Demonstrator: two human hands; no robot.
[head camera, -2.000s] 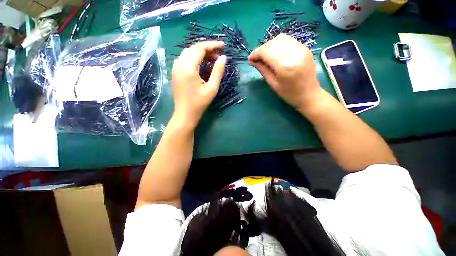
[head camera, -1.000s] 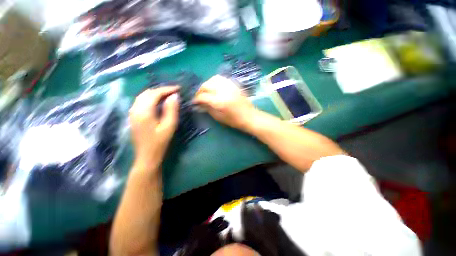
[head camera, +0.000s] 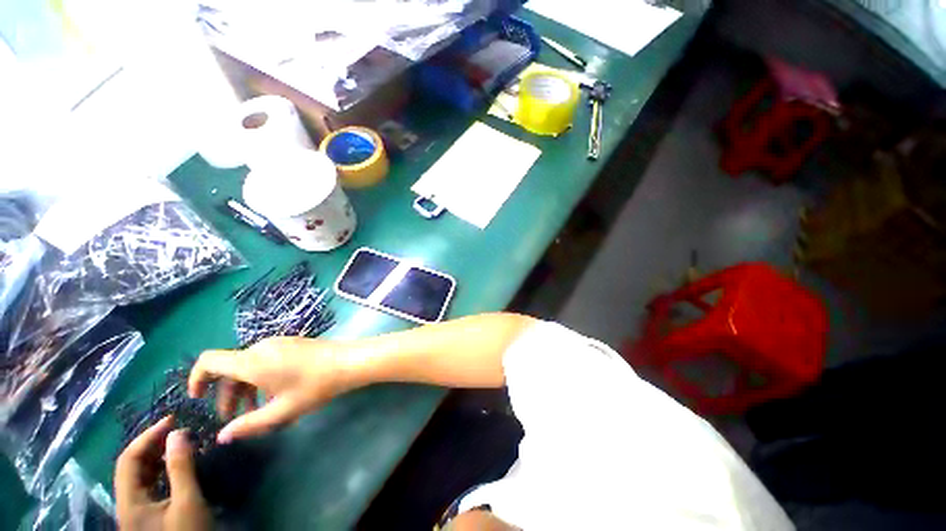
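A tangled pile of slim dark rod-like parts (head camera: 156, 399) lies on the green bench at the lower left. My right hand (head camera: 272, 382) is over its right side, thumb and fingers apart, with no part visible in it. My left hand (head camera: 161, 487) is at the pile's near edge, cut off by the bottom of the picture. Its thumb and finger tips are close together; whether they hold a part is hidden. A second pile of slim parts (head camera: 282, 306), with paler glints, lies beyond my right forearm, beside the smartphone (head camera: 420, 292).
Clear bags (head camera: 150, 254) lie left. A cherry mug (head camera: 316, 223), marker (head camera: 254, 220), orange tape roll (head camera: 365, 171), white roll, paper (head camera: 482, 171) with metal buckle (head camera: 427, 207), yellow tape (head camera: 547, 104) and blue basket (head camera: 503, 62) stand farther back. A red stool (head camera: 768, 311) is on the floor right.
The view has swung right, so the bench appears slanted and the hands sit lower left. My right hand's fingers have spread over the left pile.
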